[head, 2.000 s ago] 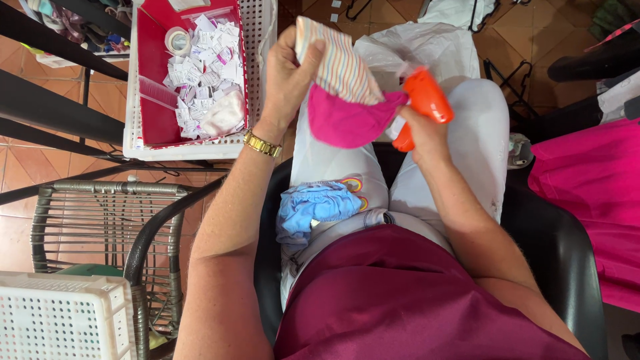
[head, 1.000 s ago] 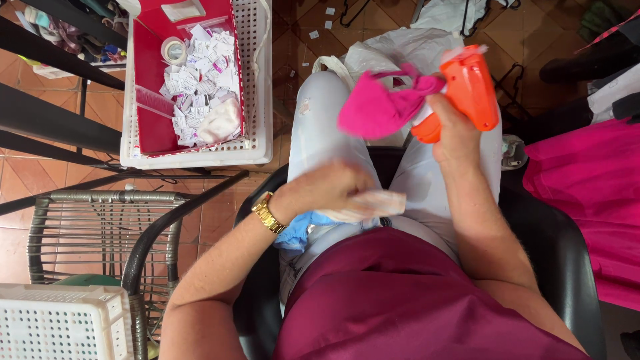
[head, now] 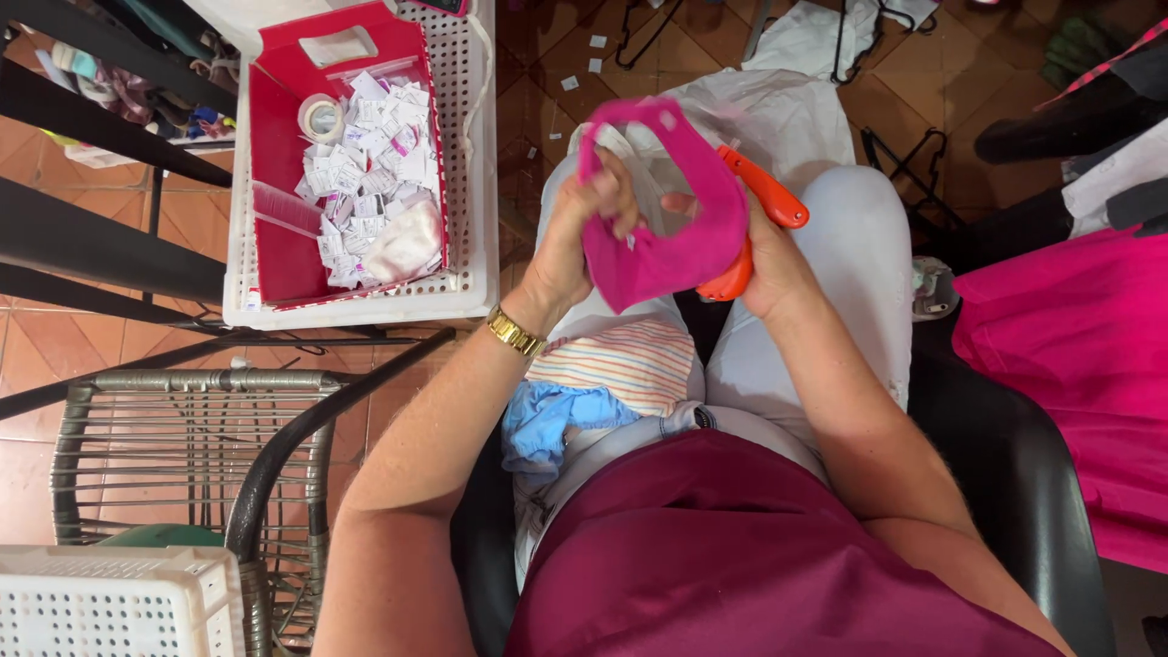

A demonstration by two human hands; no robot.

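Observation:
Between my hands, above my knees, a bright pink fabric garment (head: 675, 260) is stretched into a loop. My left hand (head: 584, 219) grips its left side; the fingers are slightly blurred. On the other side, my right hand (head: 766, 251) holds the garment together with an orange plastic tool (head: 771, 187), which looks like a tagging gun; its middle is partly hidden by the pink cloth. A striped cloth (head: 630, 360) lies across my lap at the left. Partly under it, a light blue cloth (head: 547, 429) is bunched against my hip.
At the left, a red box (head: 283, 182) of small printed tags, with a tape roll (head: 321, 119), sits in a white perforated crate (head: 360, 315). A woven chair (head: 192, 456) stands below. Black hangers (head: 908, 169) and white plastic (head: 785, 119) lie ahead; pink fabric (head: 1068, 365) hangs right.
The striped cloth, held up in my left hand two seconds ago, now lies on my lap over the blue one. My left hand has moved back up and taken hold of the pink garment.

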